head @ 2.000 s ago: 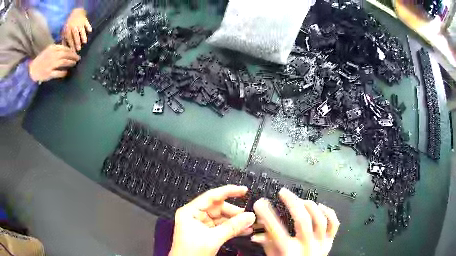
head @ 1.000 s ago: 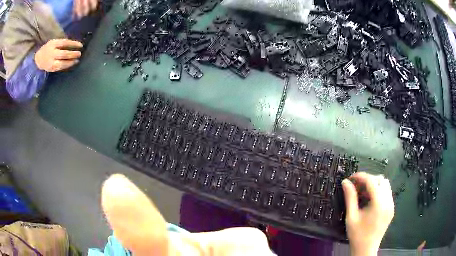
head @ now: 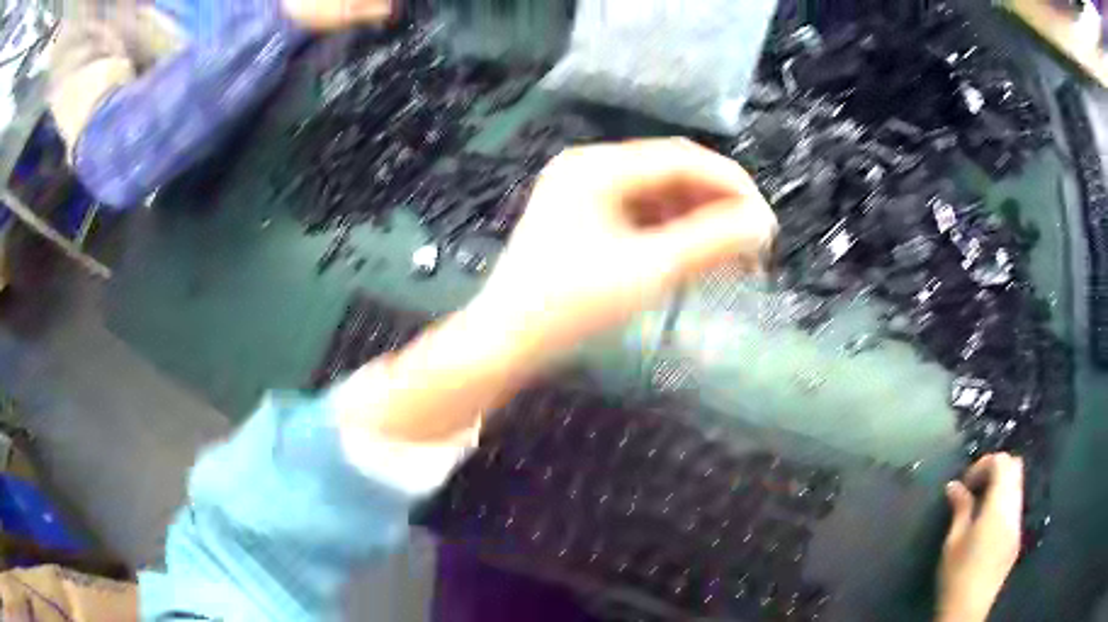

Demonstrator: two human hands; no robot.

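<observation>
My left hand is raised over the middle of the bench, blurred, its fingers curled near the central heap of black plastic parts. Whether it holds anything cannot be seen. My right hand is low at the right, beside the lower end of the black parts heap, fingers bent; what lies between them is unclear. Black assembled units with small shiny centres stand in rows on a dark tray mat near me. My left forearm hides part of the rows.
A clear bag of silver-grey metal parts lies behind the heaps. Tiny metal pieces are scattered on the green bench. Another person's blue sleeve reaches in at upper left. A long dark strip lies at far right.
My left hand has moved up and forward over the bench. My right hand has moved right, away from the rows to the heap's lower end. The other person's arm reaches further in.
</observation>
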